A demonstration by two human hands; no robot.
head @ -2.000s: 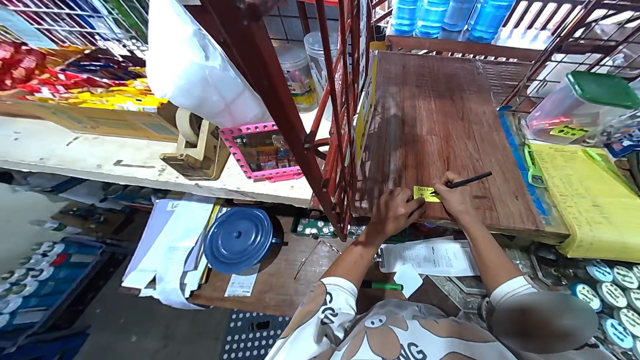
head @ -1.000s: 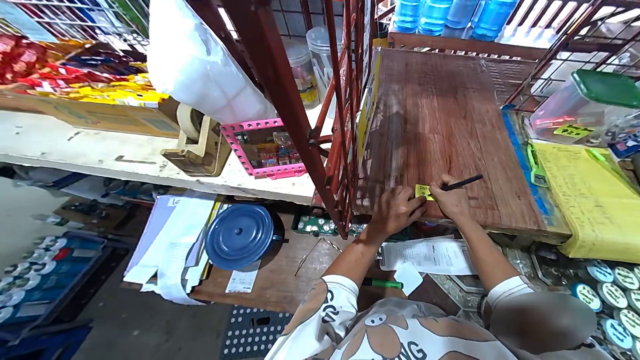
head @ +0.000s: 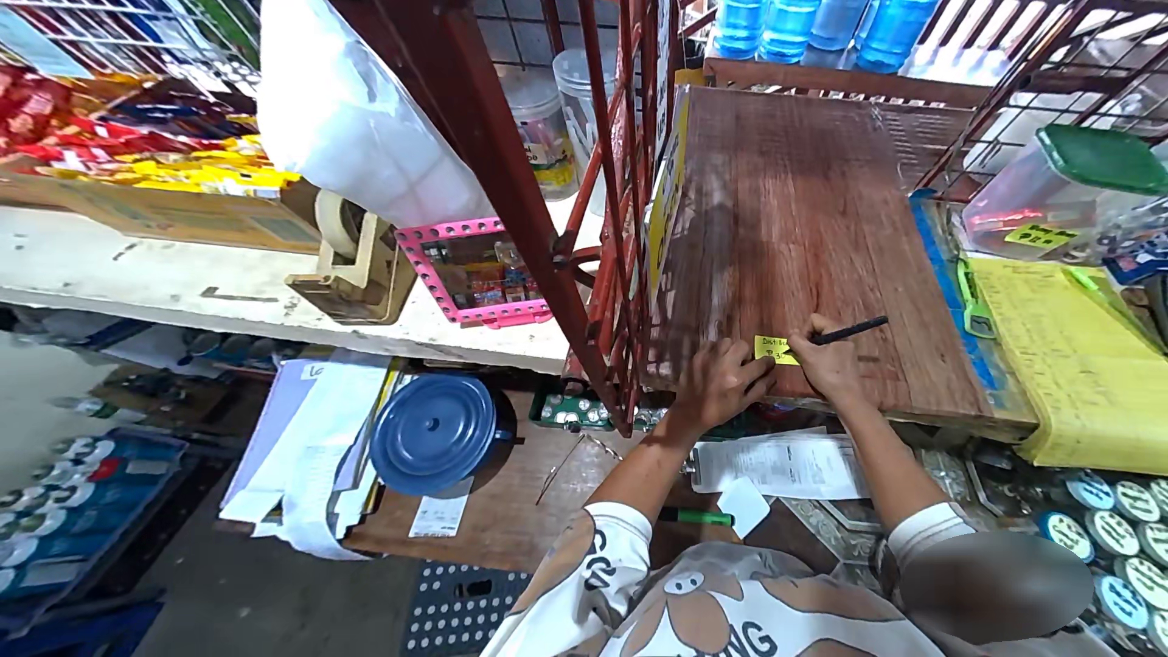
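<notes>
My right hand point(head: 826, 360) is closed around a black pen point(head: 853, 329), its tip resting on a small yellow paper slip point(head: 774, 350) that bears handwriting. On the slip's left side, the fingers of my left hand point(head: 725, 379) press at its edge, holding it against the counter. The slip lies near the front edge of a wood-grain counter top point(head: 803, 210). Below the counter, between my forearms, sit a printed paper point(head: 785, 465) and a small white piece of paper point(head: 744, 506), with a green marker point(head: 704, 517) beside them.
A red metal grille point(head: 584, 265) rises left of my left hand. Farther left are a pink-framed mirror point(head: 474, 274), a tape dispenser point(head: 351, 265) and a blue lidded pot point(head: 433, 433). To the right lie a yellow pad point(head: 1077, 365), a green cutter point(head: 976, 310) and a green-lidded container point(head: 1049, 210).
The pen in my right hand has shifted slightly and tilts a little more upward at its far end. My left hand remains at the slip.
</notes>
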